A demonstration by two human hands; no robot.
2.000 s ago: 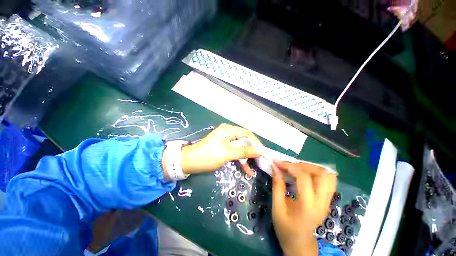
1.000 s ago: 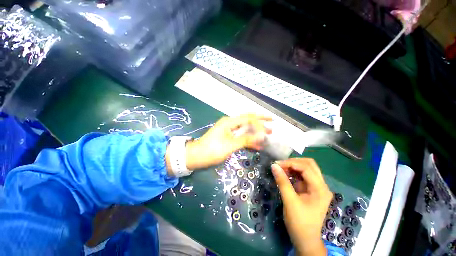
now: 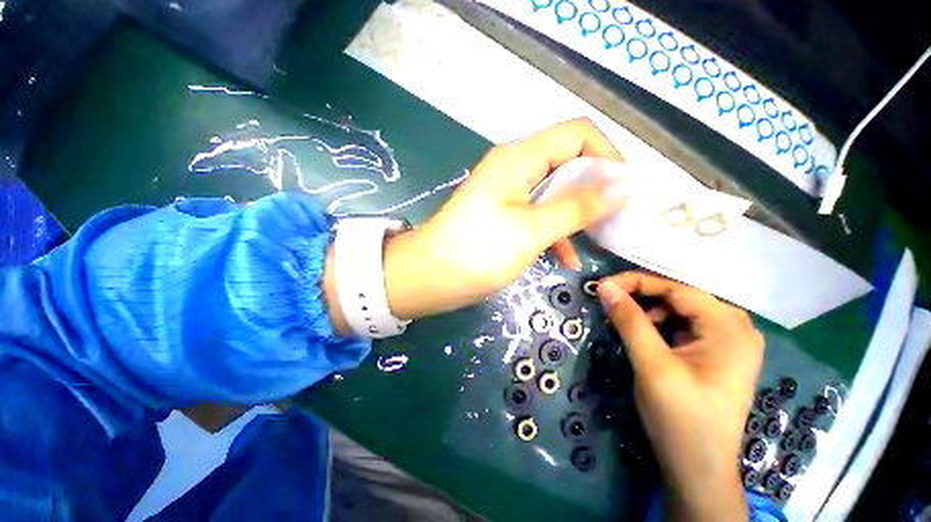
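My left hand (image 3: 510, 219) grips the near end of a white release paper (image 3: 750, 260), which stretches right and shows two pale tan rings. My right hand (image 3: 689, 372) has its thumb and index fingertip together on a small pale adhesive ring (image 3: 592, 288), low over the discs. Small round black components (image 3: 552, 353) lie in a clear plastic pack (image 3: 480, 418) under and around my right hand. Several of them bear pale rings, such as one near the pack's front (image 3: 526, 428). My right hand hides part of the pack.
A blank white strip (image 3: 449, 61) lies behind my left hand. Beyond it are a long dark bar (image 3: 653, 133) and a blue-ring sticker sheet (image 3: 704, 76). A white cable (image 3: 883, 107) ends beside the sheet. Curled white sheets (image 3: 868, 408) stand at right. Bluish plastic (image 3: 219, 36) is at upper left.
The view has moved closer to the bench. The release paper, blurred before, now lies extended to the right with its two rings visible. My right fingertips have come down to the discs.
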